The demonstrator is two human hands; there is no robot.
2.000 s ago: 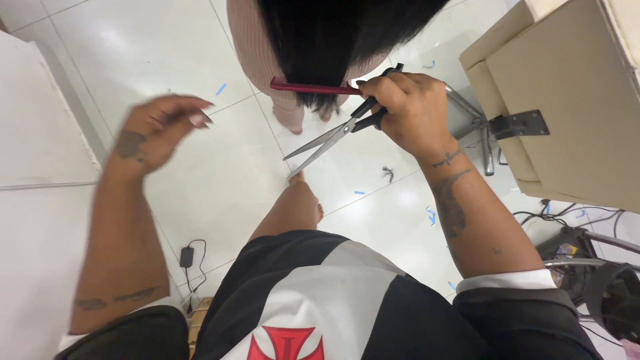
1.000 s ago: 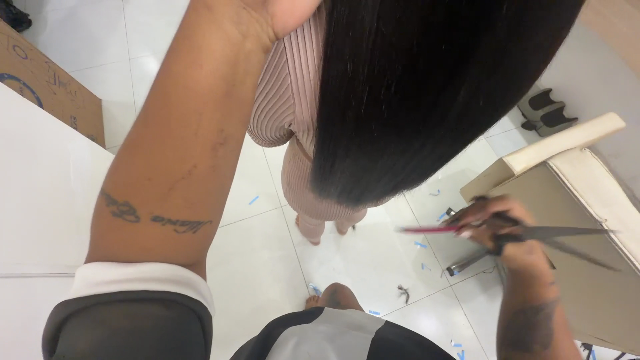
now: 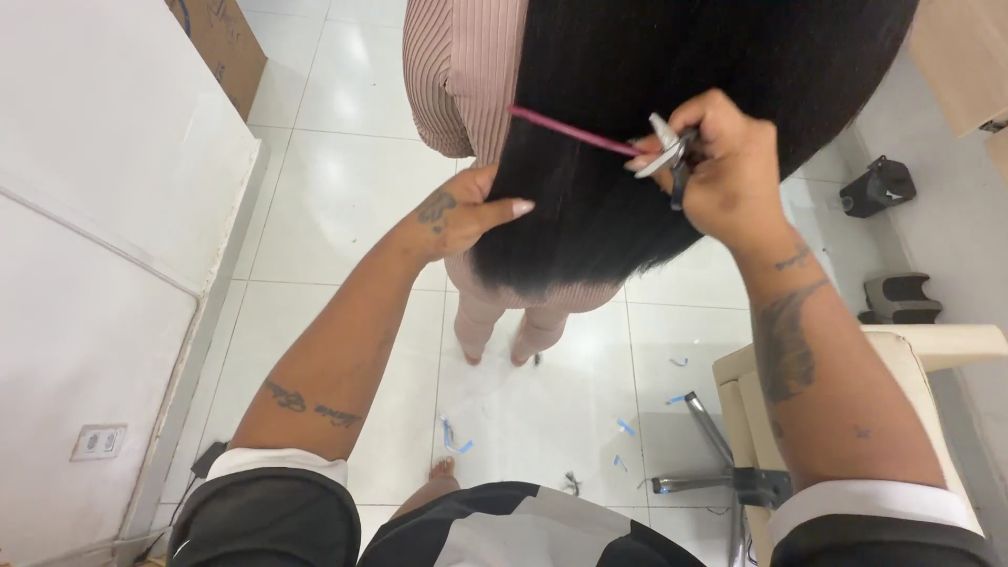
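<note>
Long straight black hair (image 3: pixel 622 197) hangs down the back of a person in a ribbed pink outfit (image 3: pixel 484 63). My left hand (image 3: pixel 461 216) is at the hair's left edge near its lower end, the thumb lying over the hair and the fingers behind it. Over the middle of the hair is my right hand (image 3: pixel 728 169), which holds a pair of scissors (image 3: pixel 668 153) and a thin pink comb (image 3: pixel 571 134). The comb points left across the hair. The scissors' blades stick out beside my fingers, and part of them is hidden by the hand.
A cream salon chair (image 3: pixel 748 394) with metal legs stands at the right. Beyond it are a black bin (image 3: pixel 878 187) and a dark object (image 3: pixel 903 298) by the wall. Blue scraps (image 3: pixel 624 427) and a hair tuft (image 3: pixel 572 483) lie on the tiles. A cardboard box (image 3: pixel 228 47) stands upper left.
My right hand has moved from beside the chair onto the hair with the comb and scissors. My left hand, last seen at the top of the view, is now at the hair's lower left edge.
</note>
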